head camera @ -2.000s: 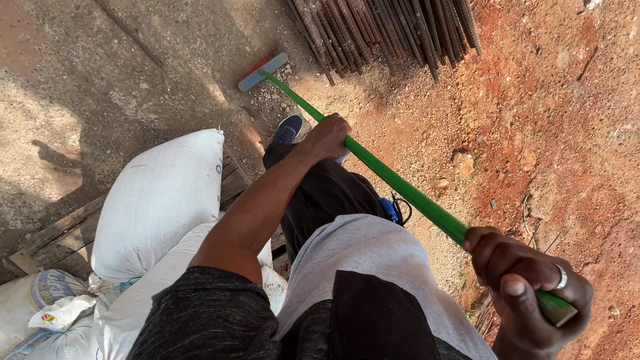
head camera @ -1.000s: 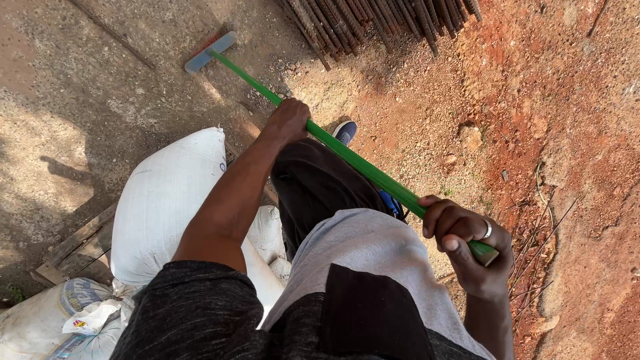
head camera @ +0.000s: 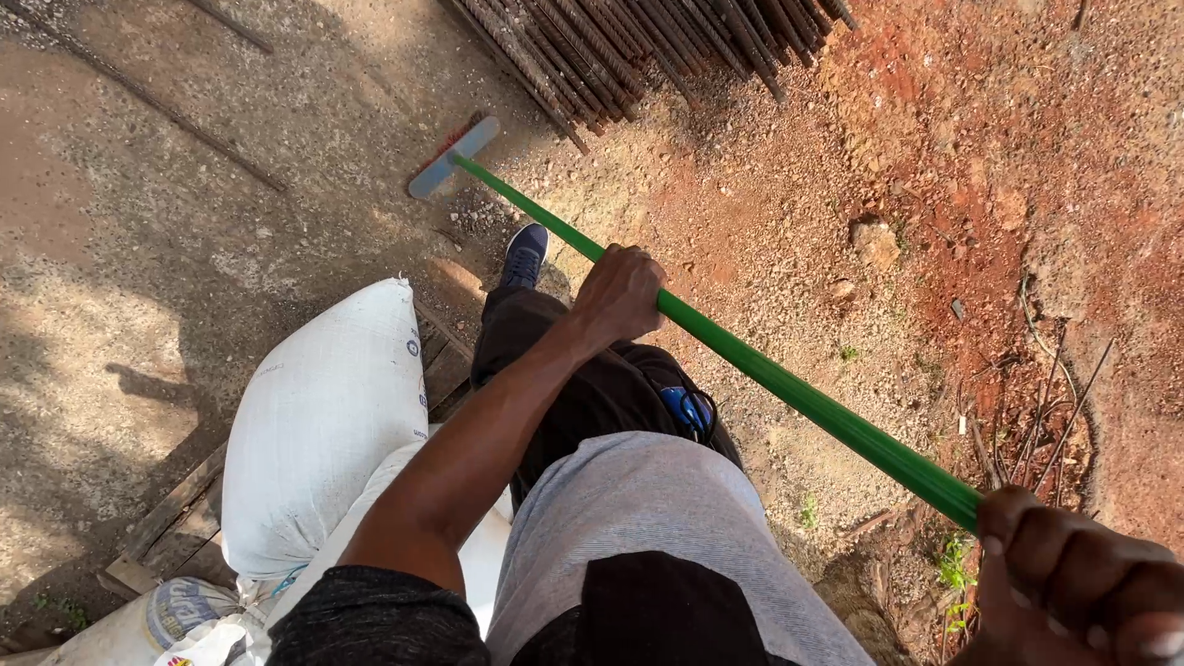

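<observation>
A push broom with a green handle [head camera: 786,379] slants across the view from upper left to lower right. Its blue-grey head [head camera: 455,157] with reddish bristles rests on the ground near the steel bars. My left hand [head camera: 618,294] is closed around the middle of the handle, above my dark trousers. At the lower right, my right hand [head camera: 1078,573] grips the top end of the handle, close to the camera; that end is hidden by the fingers. One blue shoe [head camera: 525,254] shows just below the broom head.
Rusty ribbed steel bars [head camera: 638,46] lie in a pile at the top. Full white woven sacks [head camera: 324,425] sit on a wooden pallet [head camera: 176,518] at the lower left. Thin rods [head camera: 185,125] lie upper left. A stone [head camera: 874,242] and twigs [head camera: 1045,416] are on the reddish soil.
Between the last earlier frame and now, the broom head has moved right, toward the steel bars and my shoe. My right hand has moved toward the lower right corner. Both hands still hold the handle.
</observation>
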